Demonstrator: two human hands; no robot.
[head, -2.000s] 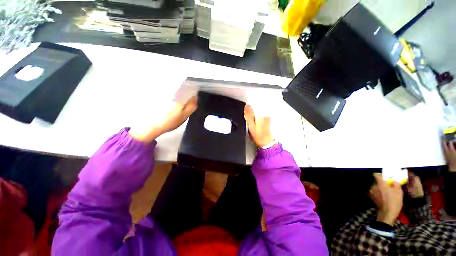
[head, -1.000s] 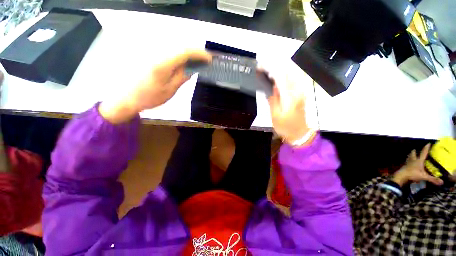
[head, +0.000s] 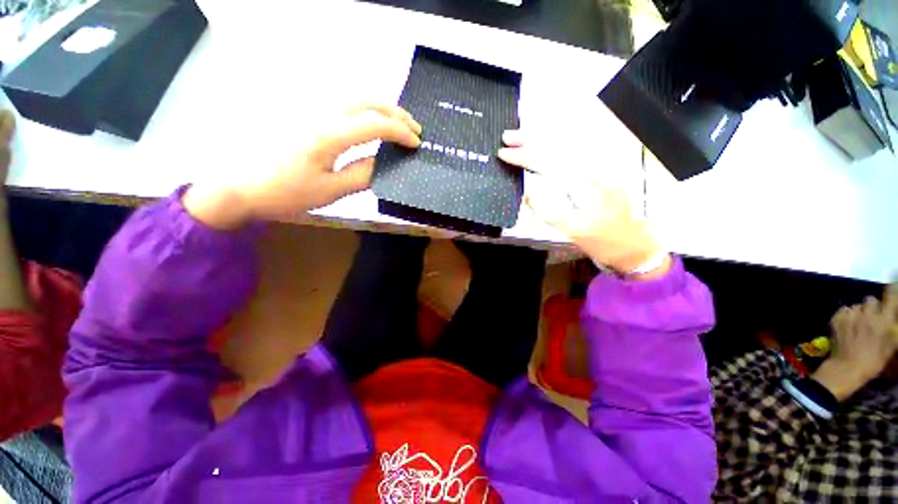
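Observation:
A black dotted card cover (head: 458,118) with white lettering lies over the top of a black box base (head: 443,220), near the table's front edge. The base shows as a plain dark strip below the cover, and the device inside is hidden. My left hand (head: 320,162) holds the cover's left side, fingertips on its top. My right hand (head: 581,202) is at its right side, fingertips at the edge.
An open black box (head: 108,59) with a white device stands at far left. Finished black boxes (head: 679,113) are piled at back right. A dark strip (head: 551,22) runs along the back. A person's hand (head: 862,335) is at the right, and part of another person shows at the left.
The dotted cover has come down from above the box onto its top. Earlier the base lay open between my hands with the white device showing. The right neighbour's hands have moved.

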